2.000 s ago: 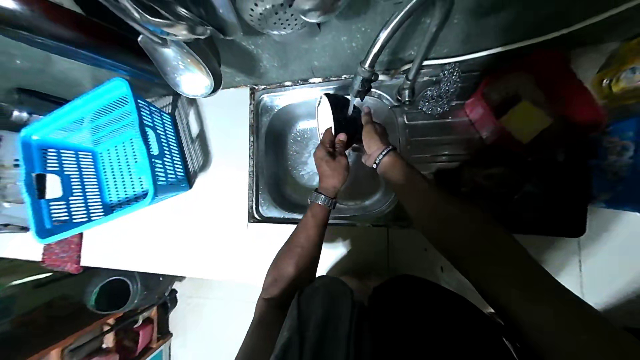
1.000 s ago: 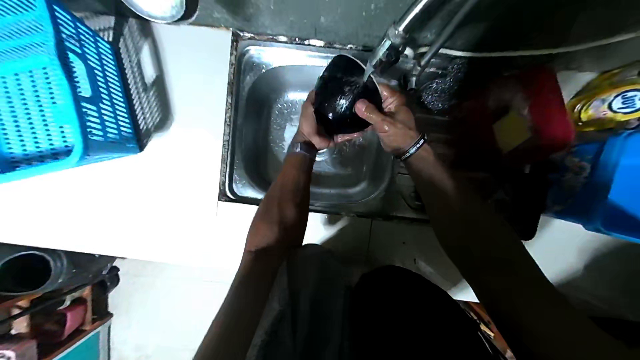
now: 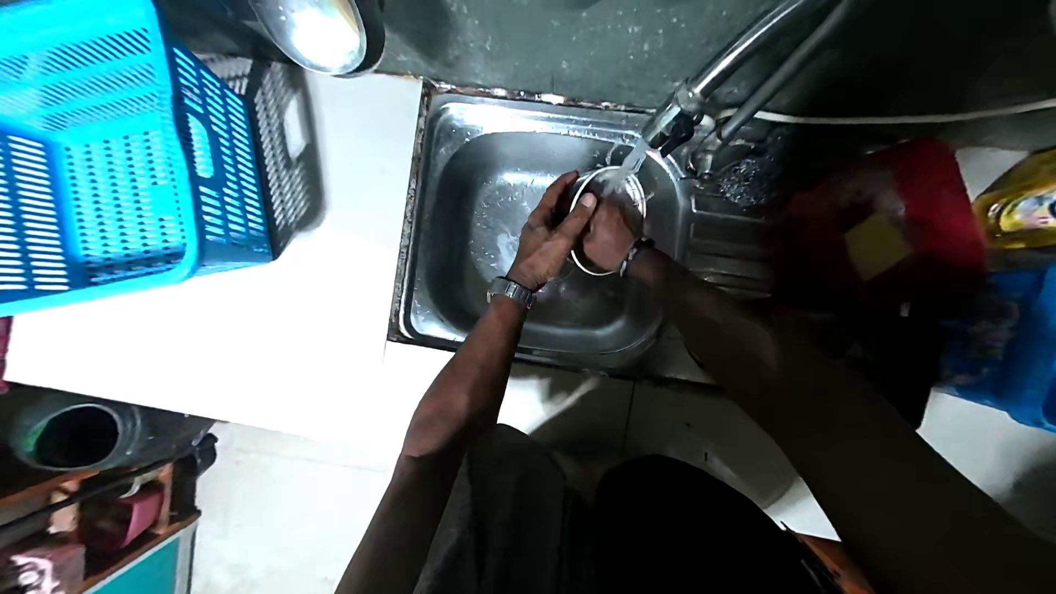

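Observation:
Over the stainless steel sink (image 3: 462, 247), a dark bowl with a pale rim (image 3: 587, 266) is held under the faucet (image 3: 672, 124), its opening facing up toward the camera. Water runs from the spout into it. My left hand (image 3: 549, 239) grips the bowl's left side, thumb over the rim. My right hand (image 3: 612, 231) is inside the bowl, against its inner surface; its fingertips are hidden, so whether they grip is unclear.
A blue plastic basket (image 3: 186, 206) stands on the white counter at left. Right of the sink are a metal scourer (image 3: 747, 180), a red container (image 3: 932, 206) with a yellow sponge (image 3: 877, 247), and a bottle of yellow liquid (image 3: 1023, 206).
The bowl has turned from showing its dark outside to showing its rim and opening. My right hand has moved from the bowl's outer side into it.

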